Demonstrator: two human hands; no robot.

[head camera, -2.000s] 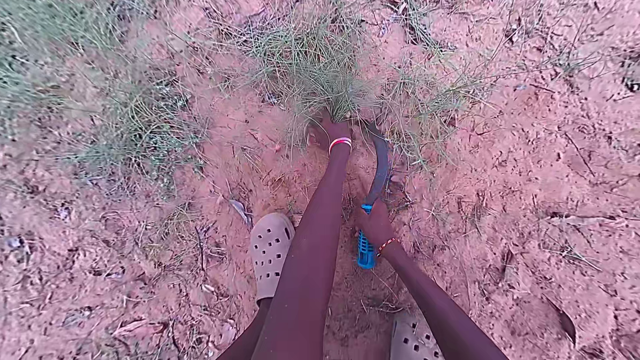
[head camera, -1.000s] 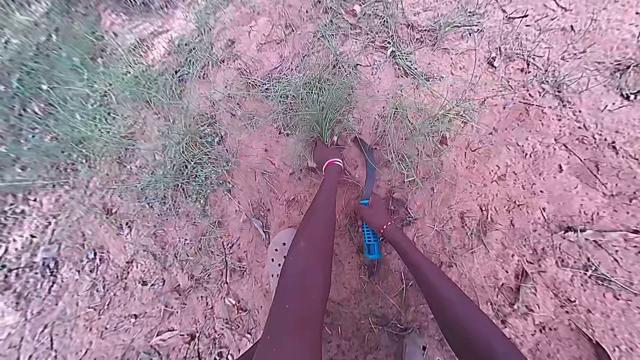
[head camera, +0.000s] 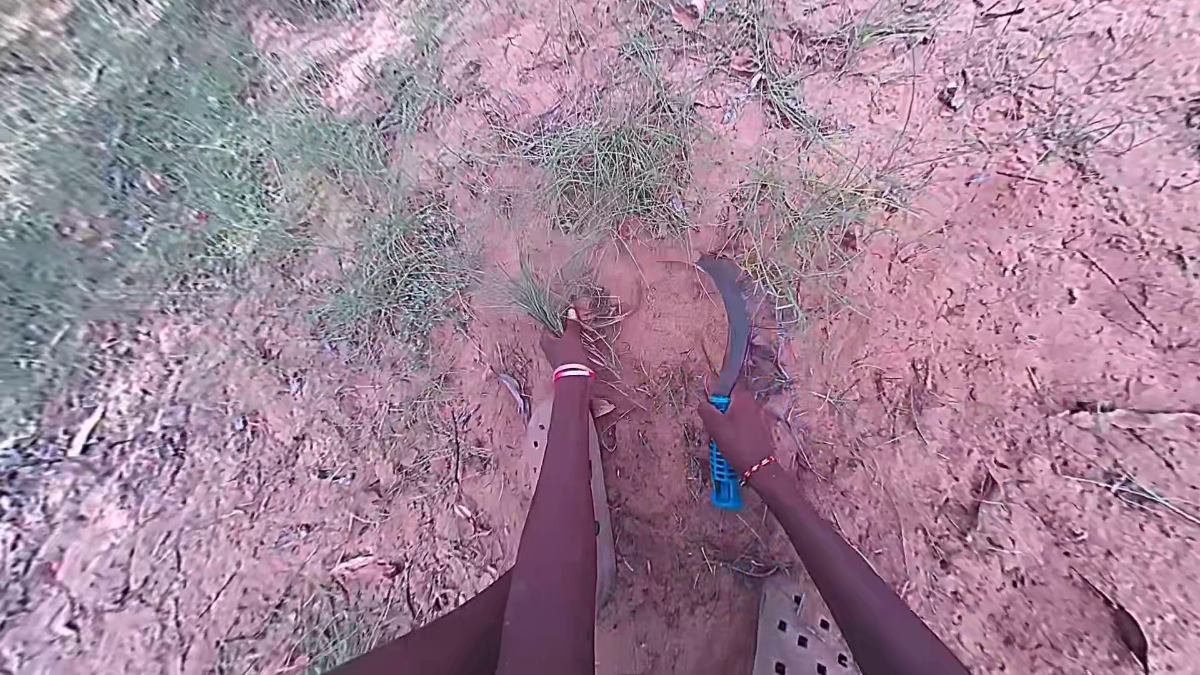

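My left hand (head camera: 566, 347), with a pale band at the wrist, is closed around a small bunch of green grass (head camera: 539, 298) just above the ground. My right hand (head camera: 741, 433), a beaded bracelet at its wrist, grips the blue handle of a sickle (head camera: 738, 323). The curved dark blade points up and away, its tip bending left over the reddish soil. Between the two hands lies bare soil with loose stalks. A tuft of grass (head camera: 614, 173) grows beyond the blade, and a sparser tuft (head camera: 806, 220) stands to the right of its tip.
Perforated clogs are on my feet, one (head camera: 602, 525) partly behind my left forearm and the other (head camera: 802, 633) at the bottom edge. Denser grass (head camera: 216, 150) covers the upper left. Dry leaves and twigs lie scattered over the soil.
My left hand has moved left, away from the sickle, with grass in its grip. Bare soil now shows between the hands. The right hand still holds the sickle.
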